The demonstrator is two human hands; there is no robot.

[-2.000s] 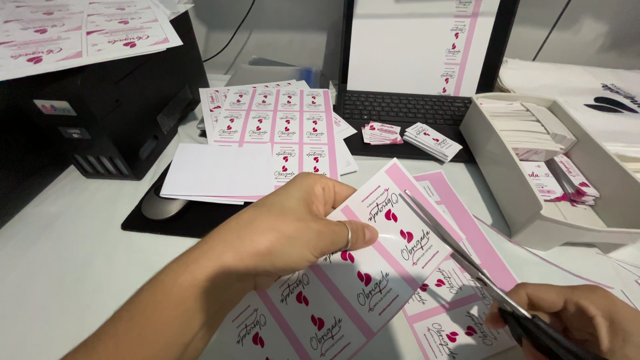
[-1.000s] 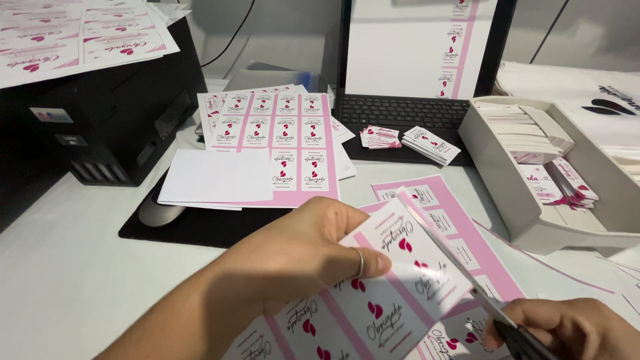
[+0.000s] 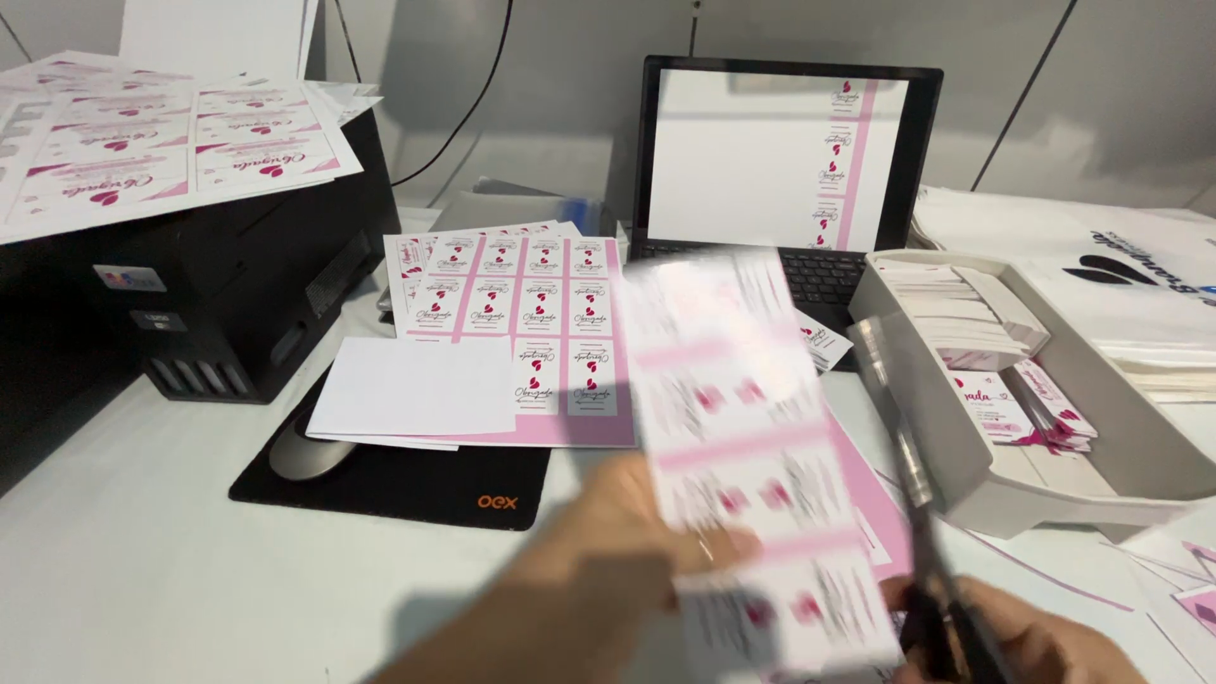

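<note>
My left hand [image 3: 655, 532], blurred, grips a printed card strip [image 3: 760, 456] with its thumb across the lower part. The strip stands nearly upright and shows pink bands between the printed cards. My right hand [image 3: 1035, 627] holds scissors [image 3: 902, 427] by their dark handles at the lower right. Their blades point up, to the right of the strip and apart from it; blur hides whether they are parted. Behind the strip, part of a pink-bordered printed sheet [image 3: 869, 494] shows on the table.
Printed sheets [image 3: 598, 380] and blank paper [image 3: 413, 385] overlap a mouse pad [image 3: 380, 494] with a mouse [image 3: 309, 451]. A laptop [image 3: 779, 152] stands behind, a black printer [image 3: 256, 275] at left. A grey tray [image 3: 959, 475] holds cut cards; paper offcuts [image 3: 1054, 575] lie at right.
The card strip has been turned from slanted to nearly upright. The scissors, at its edge in the earlier frames, are now apart from it with their blades pointing up.
</note>
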